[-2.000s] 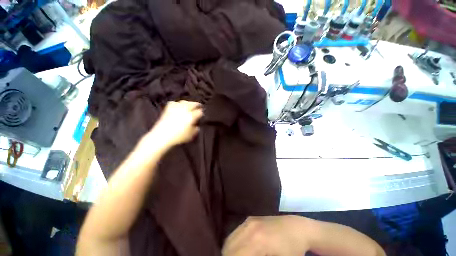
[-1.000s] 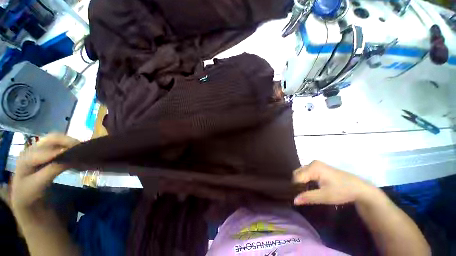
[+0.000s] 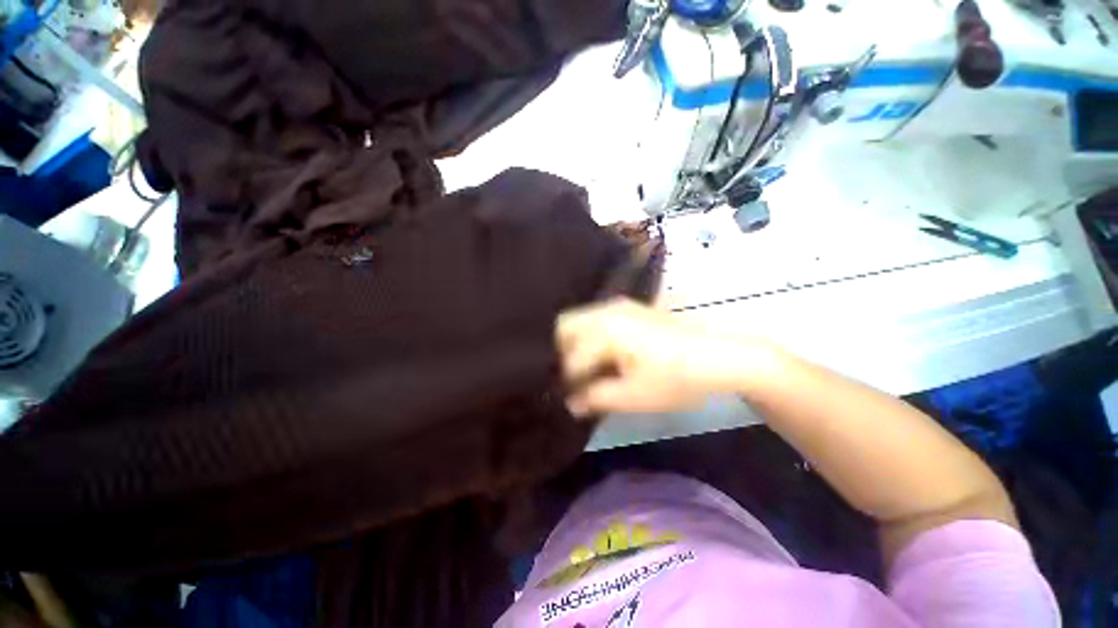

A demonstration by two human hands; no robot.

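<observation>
A dark brown garment (image 3: 368, 356) with a finely ribbed panel is stretched across the left and front of the table, blurred by motion. Its right edge lies by the needle and presser foot (image 3: 657, 223) of the white sewing machine (image 3: 846, 92). My right hand (image 3: 607, 358) grips the garment's right edge, just in front of the presser foot. My left hand is hidden behind or under the cloth; only a bit of skin, likely my left arm, shows at the lower left edge. A small pale label (image 3: 357, 258) sits on the cloth.
Teal snips (image 3: 969, 236) lie on the table right of the needle. A grey box with a round fan grille (image 3: 55, 313) stands at the left. More bunched brown cloth (image 3: 282, 111) lies behind the ribbed panel. A pink shirt (image 3: 687, 558) shows below the table edge.
The ribbed panel is pulled out and spread to the left. My left hand has gone from view. My right hand has moved up and left, closer to the presser foot. The view has shifted.
</observation>
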